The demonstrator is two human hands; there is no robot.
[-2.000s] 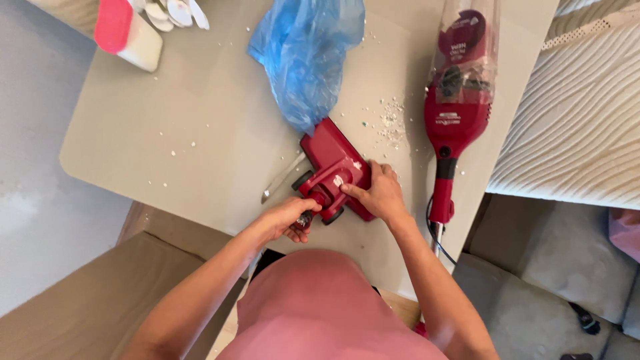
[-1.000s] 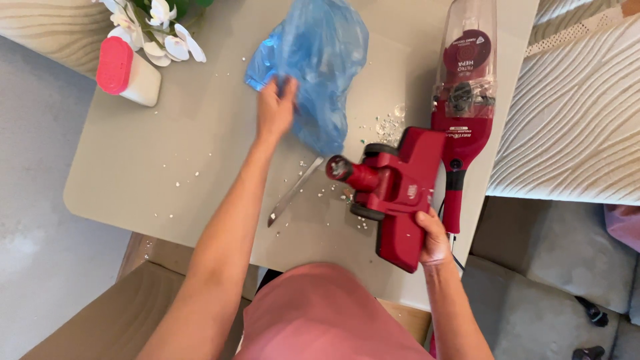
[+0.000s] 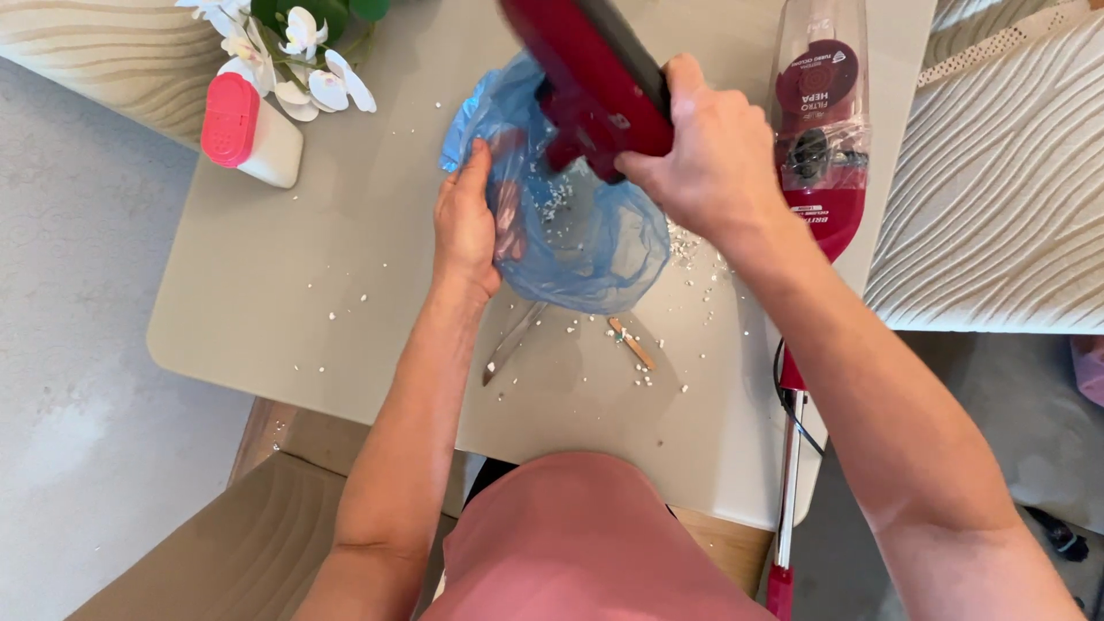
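My right hand (image 3: 711, 151) grips one end of a red vacuum floor head (image 3: 595, 78), tilted above the mouth of a blue plastic bag (image 3: 582, 280). With its fingers on the left side of the bag, my left hand (image 3: 470, 220) holds it open. White bits lie inside the bag. Below it on the table are a metal knife (image 3: 511, 347), partly hidden by the bag, and a small wooden stick (image 3: 632, 343) with white crumbs around it. The red stick vacuum (image 3: 819, 203) lies to the right, partly behind my right forearm.
A white container with a pink lid (image 3: 259, 134) stands at the left by white artificial-looking flowers (image 3: 323, 78). White crumbs (image 3: 686, 250) are scattered over the beige table (image 3: 259, 285). Upholstered chairs (image 3: 992, 198) stand beside it, and a black cord (image 3: 789, 405) hangs near the vacuum tube.
The floor head has moved from the table up over the bag in my right hand. My left hand has let go of the head and now holds the bag, its mouth spread. The wooden stick has come into sight.
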